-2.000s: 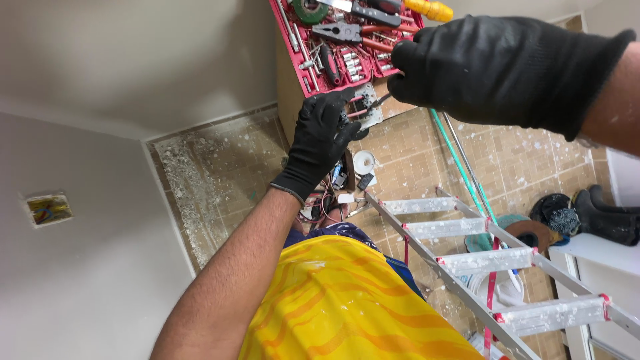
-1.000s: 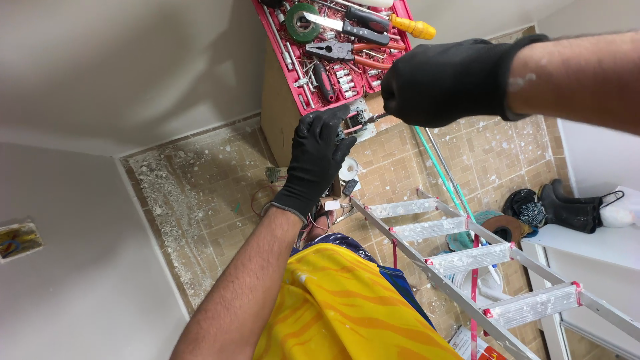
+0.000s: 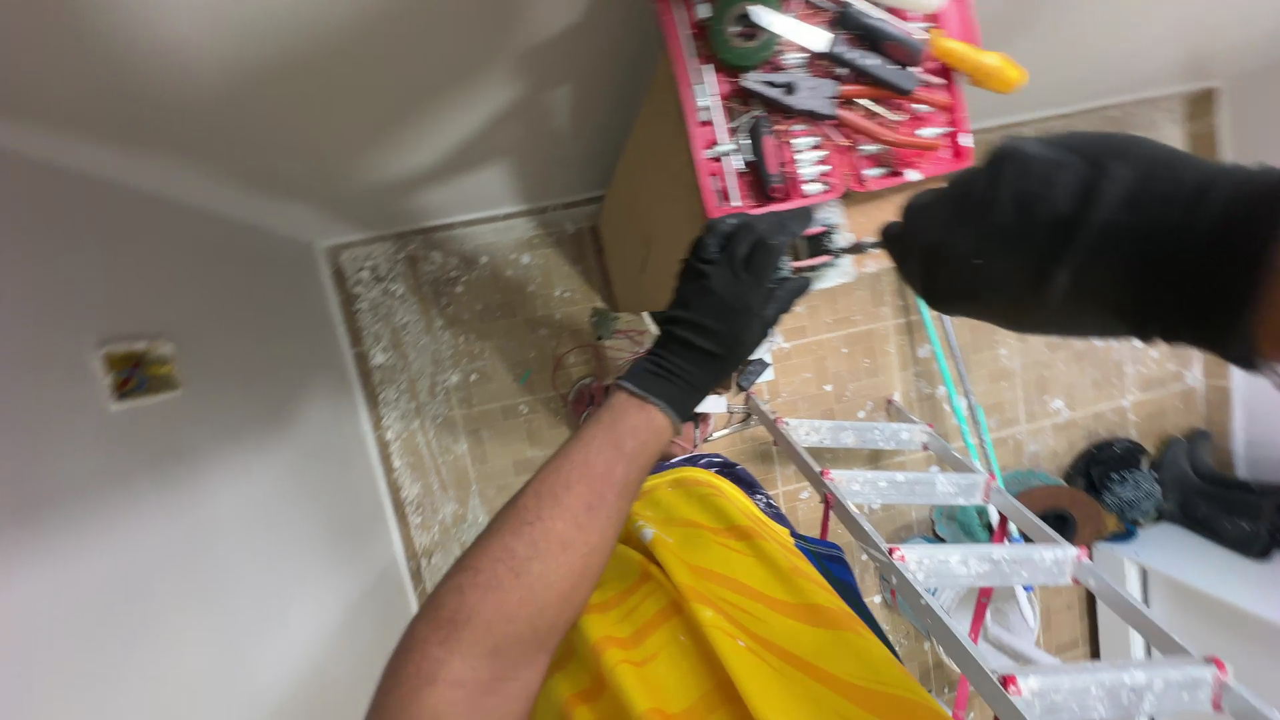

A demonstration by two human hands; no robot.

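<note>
My left hand (image 3: 735, 285), in a black glove, grips a small electrical fitting (image 3: 815, 250) with pinkish wires at the edge of a red tool case (image 3: 715, 180). From the right, my gloved right hand (image 3: 1060, 235) is closed around a tool whose handle is hidden; its dark shaft (image 3: 862, 246) points at the fitting. In the case lie combination pliers (image 3: 800, 95) with orange handles, a knife (image 3: 830, 45), green tape (image 3: 740, 35), sockets (image 3: 810, 165) and a yellow-handled tool (image 3: 975, 62).
The case rests on a brown box (image 3: 645, 200). A paint-spattered aluminium ladder (image 3: 905, 487) stands at the lower right. Behind it are black boots (image 3: 1215, 495) and a brown roll (image 3: 1060, 515). Red wires (image 3: 590, 375) lie on the tiled floor; a wall box (image 3: 140, 372) is at left.
My right hand remains beside the fitting with the tool, and my left hand stays on the fitting. The view has shifted somewhat.
</note>
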